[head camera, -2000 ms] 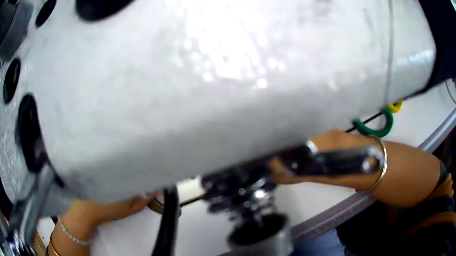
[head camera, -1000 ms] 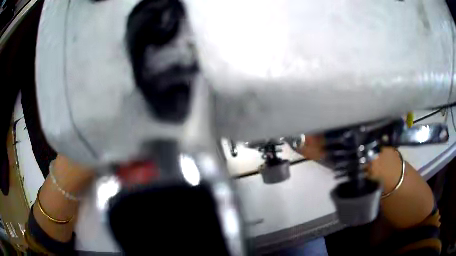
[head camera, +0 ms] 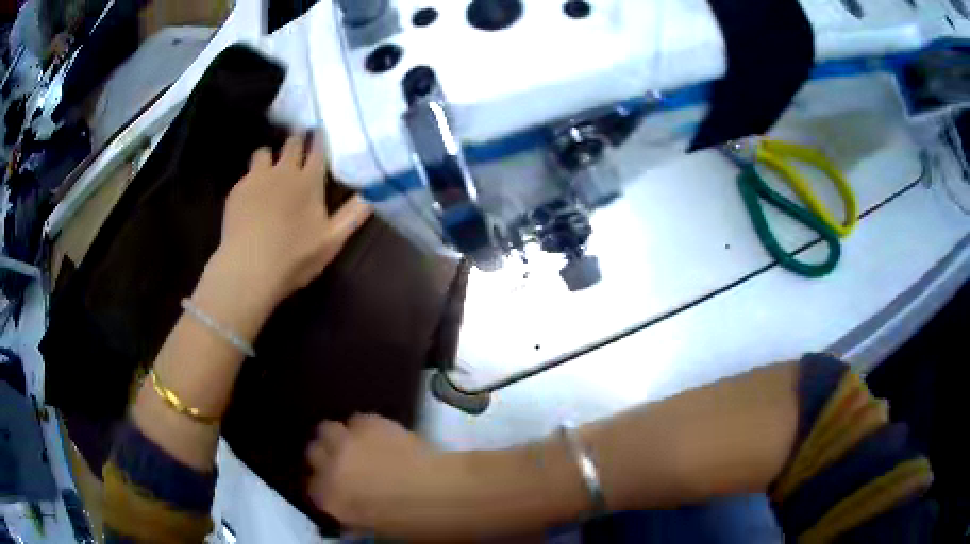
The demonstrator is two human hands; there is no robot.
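Observation:
Dark brown cloth (head camera: 340,351) lies over the left part of the machine table, its right edge beside the needle area. My left hand (head camera: 274,218) lies flat on the cloth left of the machine head, fingers spread. My right hand (head camera: 367,468) is at the cloth's near edge, fingers curled on it. The white sewing machine head (head camera: 553,64) stands above the cloth's right side. The presser foot area (head camera: 495,250) is partly hidden by metal parts and glare.
Scissors with one yellow and one green loop (head camera: 792,207) lie right of the needle area. A black cloth strip (head camera: 750,64) hangs over the machine arm. Brown cardboard (head camera: 90,223) shows at the far left. The table's curved edge (head camera: 915,287) is at the right.
The view has drawn back from the machine head. The cloth and both hands now show clearly. My right hand has moved left, from behind the tension knob to the cloth's near edge.

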